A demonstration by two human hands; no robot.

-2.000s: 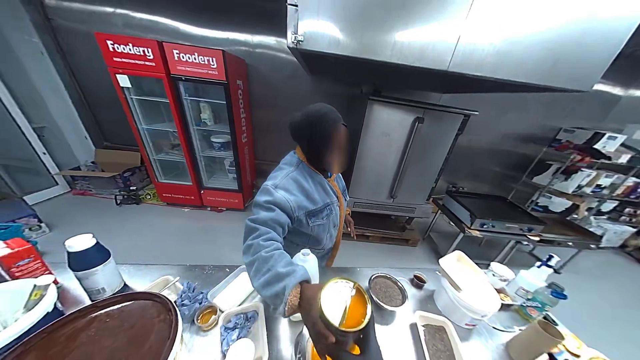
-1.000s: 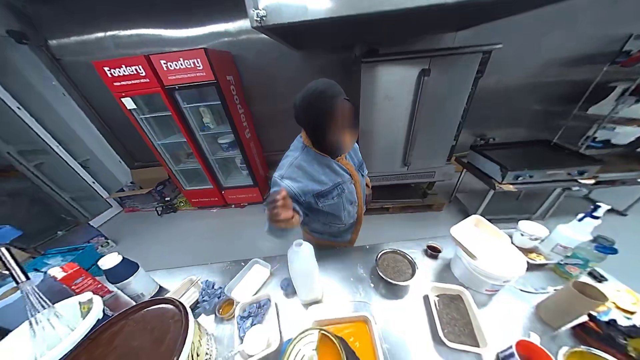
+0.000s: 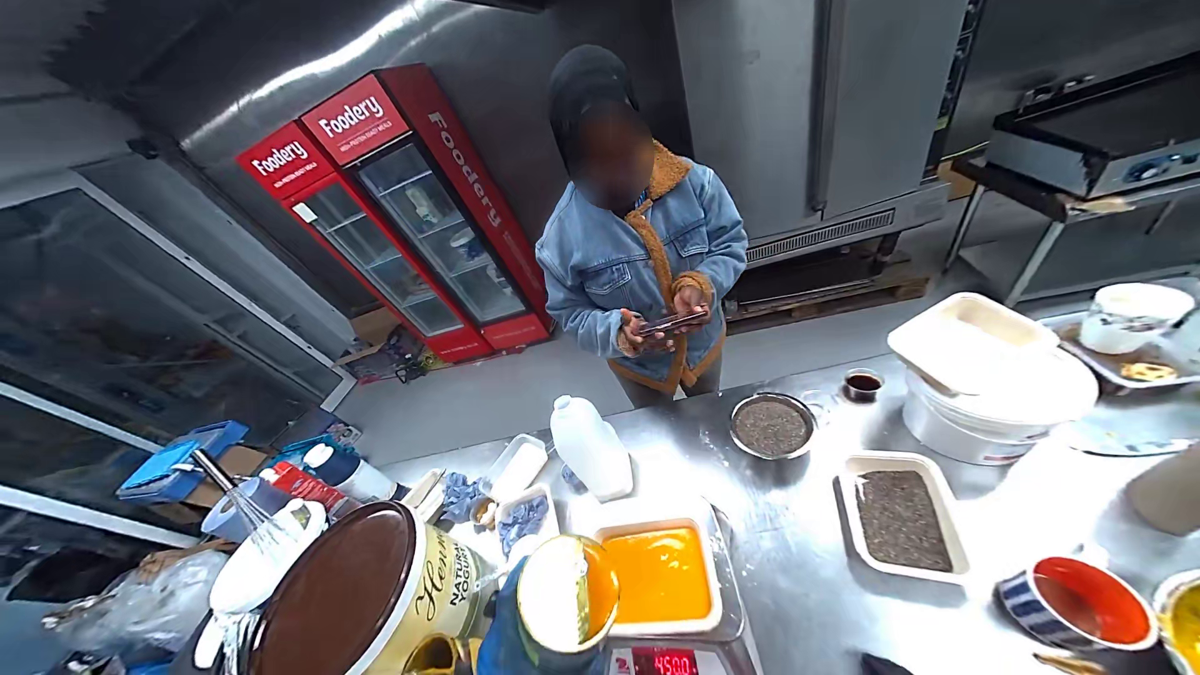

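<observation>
Neither my left hand nor my right hand can be made out. At the bottom centre an open tin (image 3: 567, 595) with orange puree inside overlaps the left edge of a white tray (image 3: 714, 609) holding smooth orange puree. That tray rests on a digital scale (image 3: 741, 647) with a lit red display. Further right are a pale tray (image 3: 952, 553) of dark seeds and a metal bowl (image 3: 812, 441) of similar seeds. A white plastic jug (image 3: 592, 448) stands behind the puree. What supports the tin is hidden.
Across the steel table (image 3: 778, 562), a person (image 3: 647, 253) holds a phone (image 3: 673, 323). A large yogurt tub (image 3: 450, 581) and a whisk (image 3: 253, 516) are at left. Stacked white tubs (image 3: 994, 403) and a red-lined cup (image 3: 1087, 600) stand at right. A dark shape at the bottom edge is unclear.
The person's hand was at the tin two seconds ago, then raised away from it. Now both of that person's hands are at a phone. The view has shifted.
</observation>
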